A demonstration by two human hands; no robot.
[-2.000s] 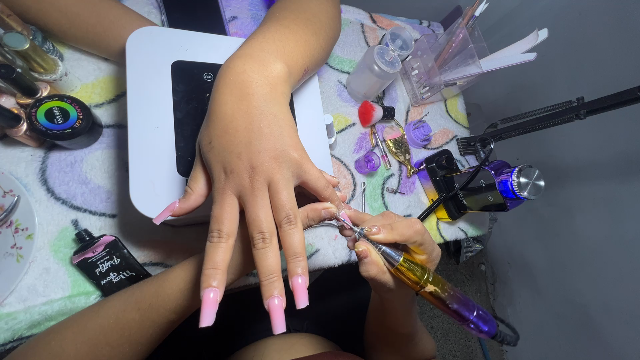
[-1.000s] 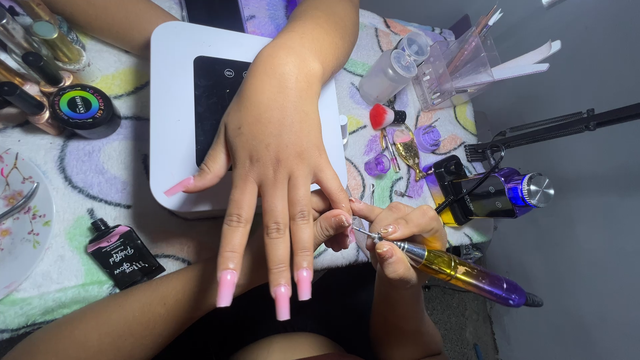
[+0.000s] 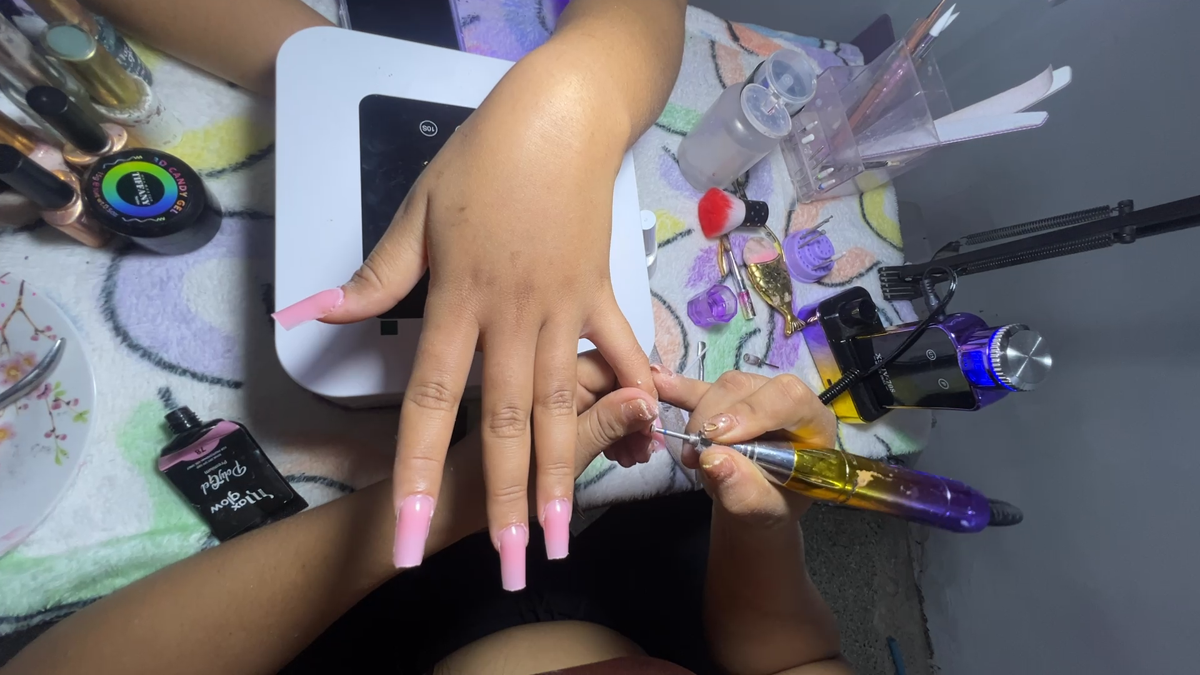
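My right hand holds an electric nail drill's handpiece, gold and purple, like a pen. Its thin metal bit points left and reaches the little fingertip of another person's hand. With thumb and fingers, my left hand grips that little finger; part of my hand is hidden beneath the other person's fingers. Long pink nails show on the other person's thumb and three fingers, which are spread over a white nail lamp. The little finger's nail is mostly hidden.
The drill's control unit stands at right, below a black jointed arm. Pump bottles, a clear holder with files and a red-tipped brush lie beyond my right hand. A black gel tube, gel jar and floral plate are at left.
The other person's little finger and my fingers have shifted slightly against each other, with the drill bit kept at that fingertip. My right hand still holds the handpiece. The view has shifted a little.
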